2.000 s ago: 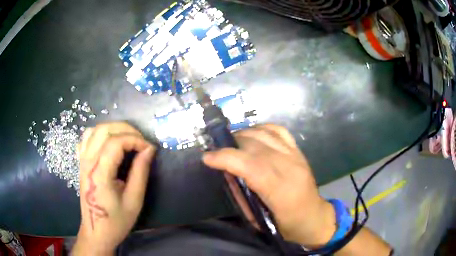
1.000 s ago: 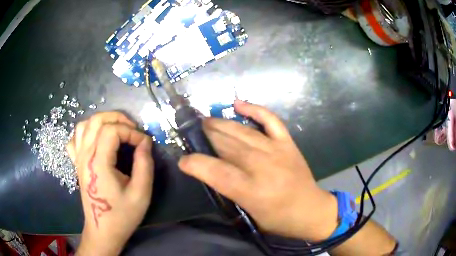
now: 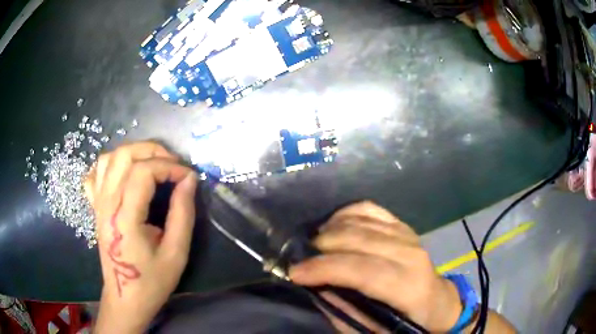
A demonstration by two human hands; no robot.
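My right hand (image 3: 376,258) grips the black handle of a soldering iron (image 3: 251,212), whose barrel points up and left. A thin bent feed tube (image 3: 236,241) runs below the barrel. The iron's tip is at the left end of a single blue circuit board (image 3: 297,151), near my left fingertips; contact cannot be told. My left hand (image 3: 147,215) has thumb and index finger pinched together at that board end; whether they hold a tiny part is too small to tell. A heap of tiny clear-silver components (image 3: 62,186) lies left of my left hand.
Several overlapping blue boards (image 3: 242,55) lie on the dark green mat (image 3: 425,130) beyond the single board. A spool with an orange-red band (image 3: 503,32) stands upper right beside a dark box. Black cables (image 3: 482,261) loop past my right wrist, which wears a blue band (image 3: 465,303).
My right hand has moved right and towards me, and the iron's tip has come down from the stacked boards to the single board's left end. My left hand has barely moved.
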